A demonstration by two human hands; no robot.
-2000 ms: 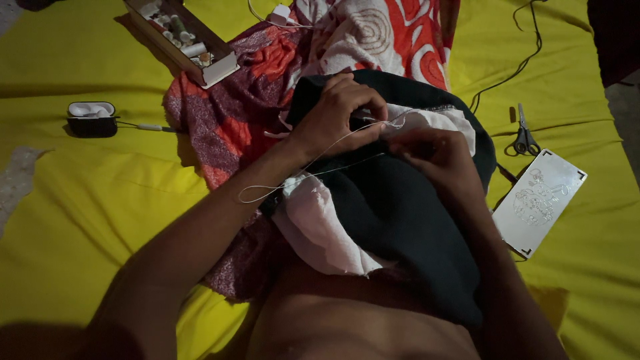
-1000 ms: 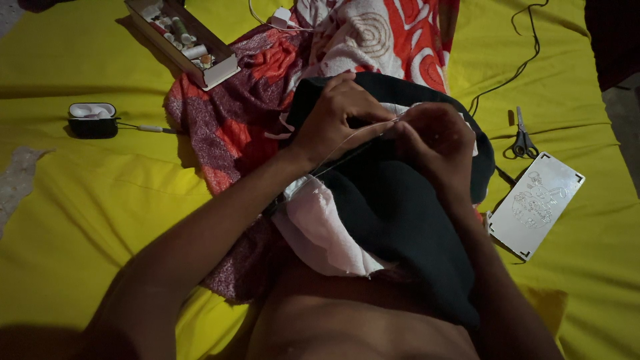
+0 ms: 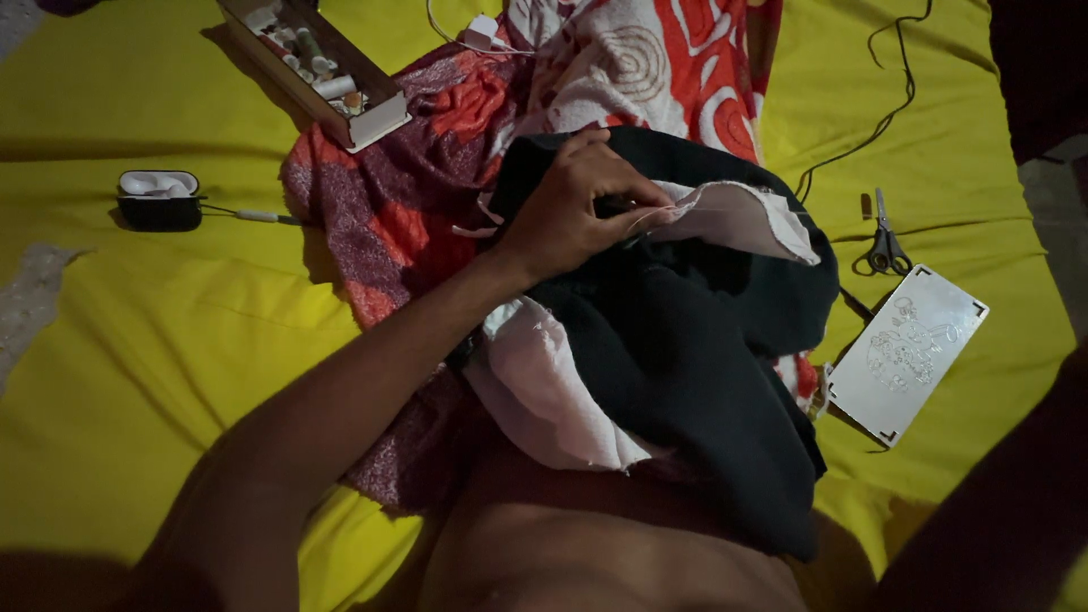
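Note:
My left hand (image 3: 595, 200) pinches the edge of a white fabric piece (image 3: 739, 217) between thumb and forefinger, above a dark garment (image 3: 663, 340) lying over my lap. A fine thread stretches rightward from the fingertips across the white piece. A second white fabric flap (image 3: 552, 391) with a frayed edge shows at the garment's left side. My right hand is outside the picture; only the dark right arm (image 3: 994, 501) appears at the lower right. Any needle is too small or hidden to see.
A box with thread spools (image 3: 374, 123) stands upper left, near a patterned blanket (image 3: 425, 229). An earbud case (image 3: 159, 201) lies left. Scissors (image 3: 884, 246), a decorated white plate or lid (image 3: 909, 357) and a dark cable (image 3: 875, 127) lie right on the yellow sheet (image 3: 127, 340).
My right hand has left the fabric and moved out of view to the right. My left hand stays at the white edge. The thread loop seen at the left two seconds ago no longer shows.

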